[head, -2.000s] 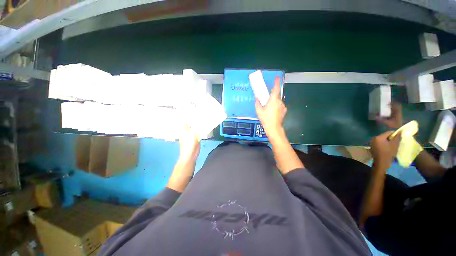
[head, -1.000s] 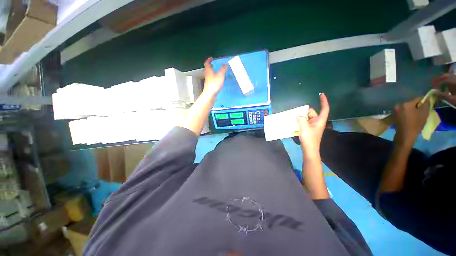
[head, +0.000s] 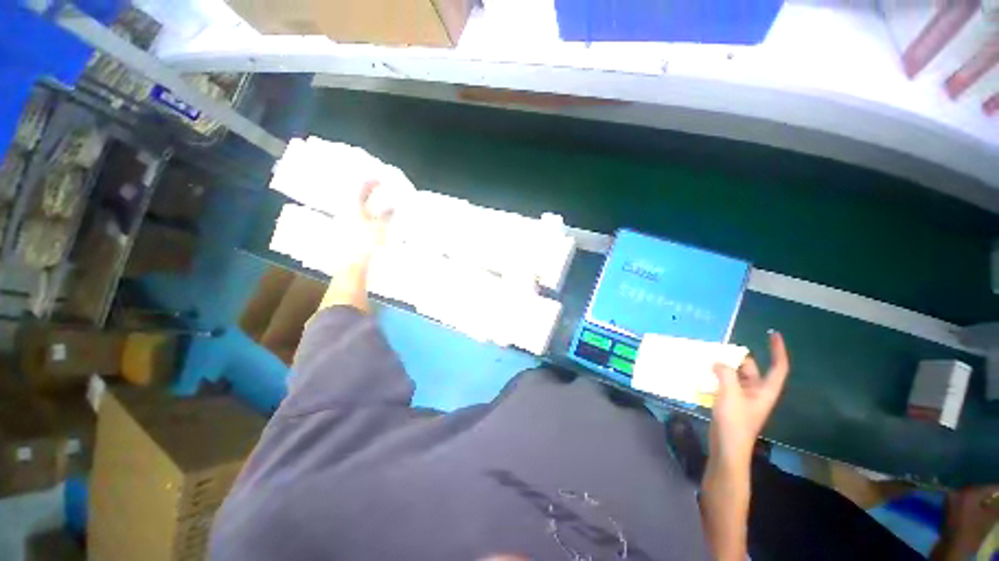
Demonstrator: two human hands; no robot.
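My left hand (head: 376,210) is over the far left part of the two long rows of stacked white cartons (head: 482,236). The glare there hides whether it holds a carton. My right hand (head: 743,397) holds a flat white label pad (head: 679,367) with a yellowish edge, thumb and fingers at its right end and a finger raised. The pad is above the near right corner of the blue digital scale (head: 668,287) and covers part of its keypad. The scale platform bears no carton, and its green displays are lit.
A single white carton (head: 939,392) stands on the green bench (head: 854,247) at right. A white shelf (head: 526,79) crosses above, with a brown box (head: 383,20) and a blue bin (head: 668,20). Brown cartons (head: 164,471) are on the floor at left. Part of another person's hand (head: 969,521) shows at lower right.
The view has turned and shifted. My left hand has moved from the scale to the stacked rows, and the white carton is gone from the scale. My right hand still holds the label pad.
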